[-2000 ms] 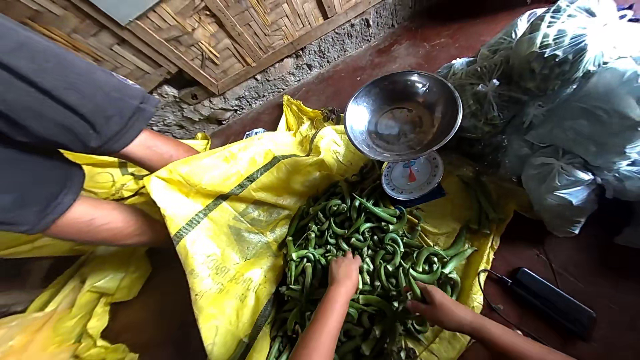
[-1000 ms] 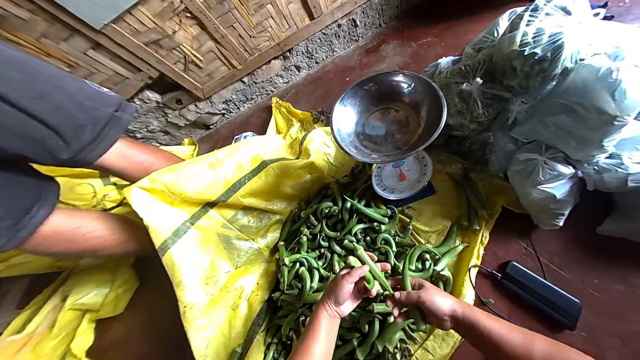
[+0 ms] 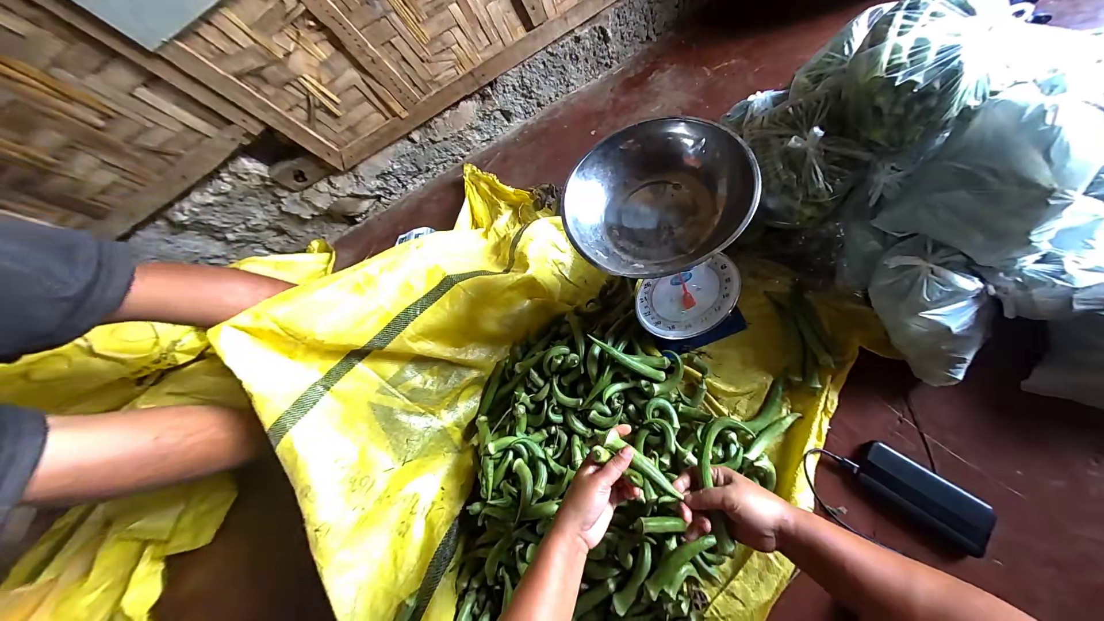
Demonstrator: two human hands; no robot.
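Over a heap of green okra pods [image 3: 561, 414] on a yellow woven sack [image 3: 414, 345], my left hand [image 3: 595, 492] grips an okra pod [image 3: 647, 470] between thumb and fingers. Just right of it, my right hand [image 3: 733, 509] is closed around a long curved okra pod [image 3: 709, 448], its fingertips by the lower end of the left hand's pod. Behind the heap stands a dial kitchen scale [image 3: 687, 297] with a steel bowl [image 3: 662, 198] on top; the bowl holds no okra.
Knotted plastic bags of green produce [image 3: 931, 172] are piled at the right. A black power bank [image 3: 927, 498] with a cable lies on the red floor. At the left, another person's forearms [image 3: 147, 448] reach under the yellow sack. A woven bamboo wall [image 3: 285, 78] runs behind.
Two seconds ago both hands were down at the heap; they have since come up, closer together, with okra pods in them. The other person's arms stay by the sack.
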